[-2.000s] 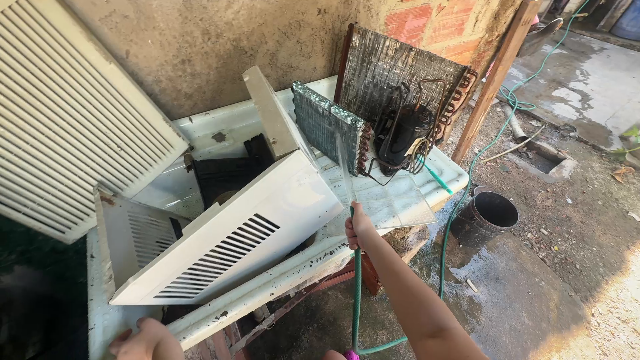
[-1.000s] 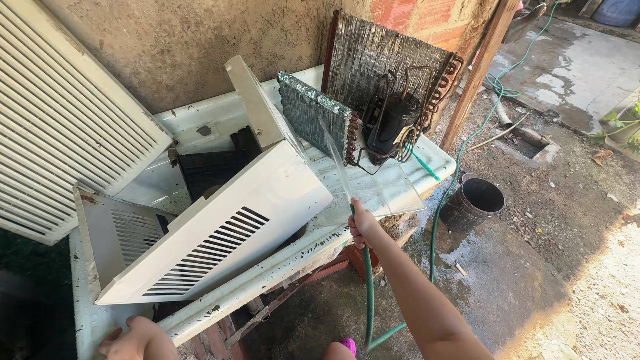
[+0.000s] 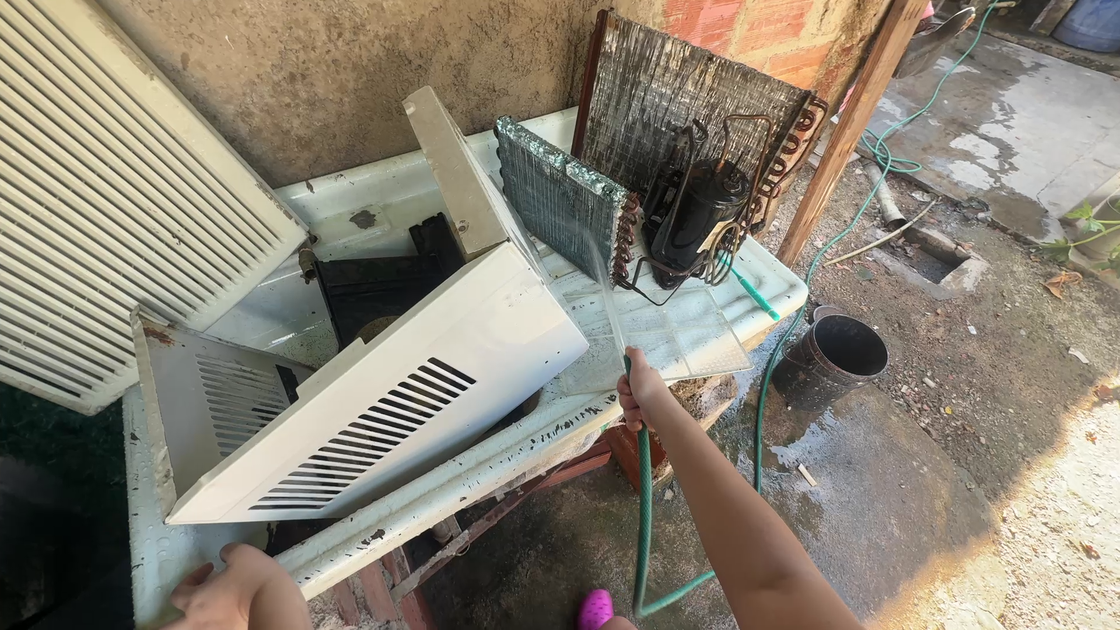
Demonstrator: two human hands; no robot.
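Note:
My right hand grips a green garden hose near its end, and water streams up from it toward a finned evaporator coil. Behind the coil stand a black compressor with copper tubing and a larger finned condenser coil. My left hand is at the near left rim of the worn white basin, beside a vented sheet-metal casing that lies tilted in it. Whether its fingers press on the rim is unclear. A flat clear mesh panel lies under the stream.
A slatted cream grille panel leans on the wall at left. A wooden post stands right of the basin. On the wet ground are a black bucket, more hose and a small open drain. A pink shoe shows below.
Both hands keep much the same places, the right still on the hose with water running toward the smaller coil. The view has shifted slightly.

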